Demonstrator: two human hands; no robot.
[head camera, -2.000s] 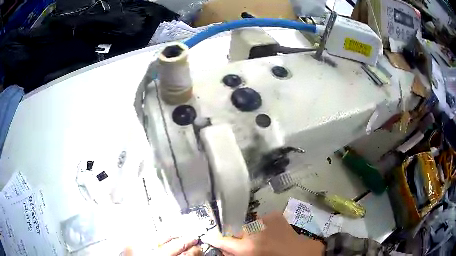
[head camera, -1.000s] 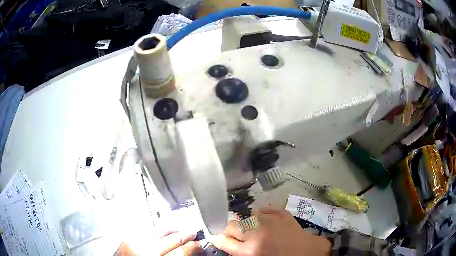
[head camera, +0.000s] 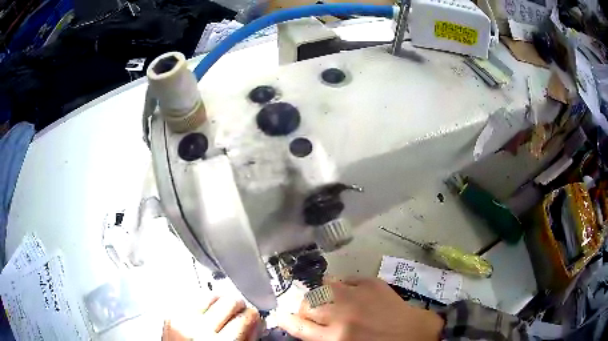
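The large white sewing machine head fills the middle of the view. My left hand is at the bottom edge in bright glare, fingers bent, left of the needle area. My right hand lies just right of the needle area, fingertips pointing left, close to my left fingers. A small dark piece shows between my fingertips at the bottom edge; glare and the machine head hide most of it. I cannot tell which hand grips it. The needle itself is hidden.
Right of my right hand lie a printed label, a yellow-handled screwdriver and a green-handled tool. An orange-yellow box stands at the right. Printed sheets and a clear bag lie left. Black garments are piled behind.
The view has shifted, so the machine head sits farther left. My left fingers are more bent and a little further from my right fingertips. My right hand has stayed beside the needle area.
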